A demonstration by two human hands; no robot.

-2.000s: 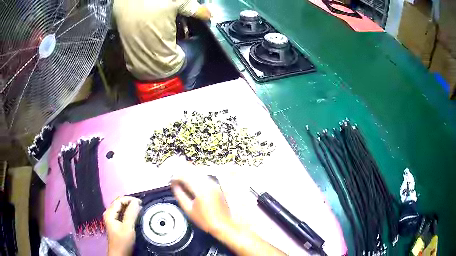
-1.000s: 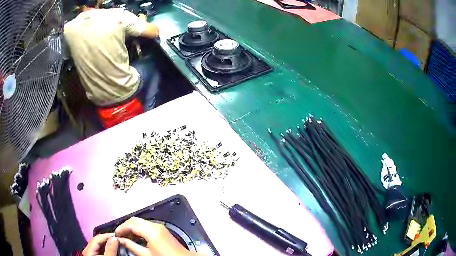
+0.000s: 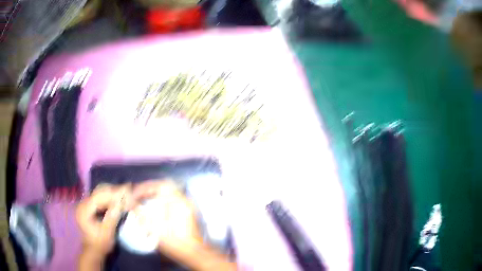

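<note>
The frame is strongly blurred. A black square speaker panel (image 3: 158, 168) lies at the lower middle, with a pale round driver (image 3: 138, 233) on it. My left hand (image 3: 100, 214) is over the panel's left part, fingers bent. My right hand (image 3: 168, 211) is over the driver, its fingertips close to those of my left hand. Whether either hand holds something small is hidden by blur. The pile of small yellow and black terminal pieces (image 3: 203, 103) lies beyond the panel. The black electric screwdriver (image 3: 296, 238) lies to the right of the panel, apart from both hands.
A black lead bundle (image 3: 61, 137) lies on the pink mat (image 3: 113, 124) at left, above a clear plastic bag (image 3: 30, 233). Another black cable bundle (image 3: 383, 196) lies on the green bench (image 3: 438, 143), with a shiny crumpled wrap (image 3: 432, 227) beside it. A red seat (image 3: 174, 20) is beyond the mat.
The view has swung and tilted down, so the mat and pile show higher and the other person's upper body is out of view. My hands remain close together over the panel.
</note>
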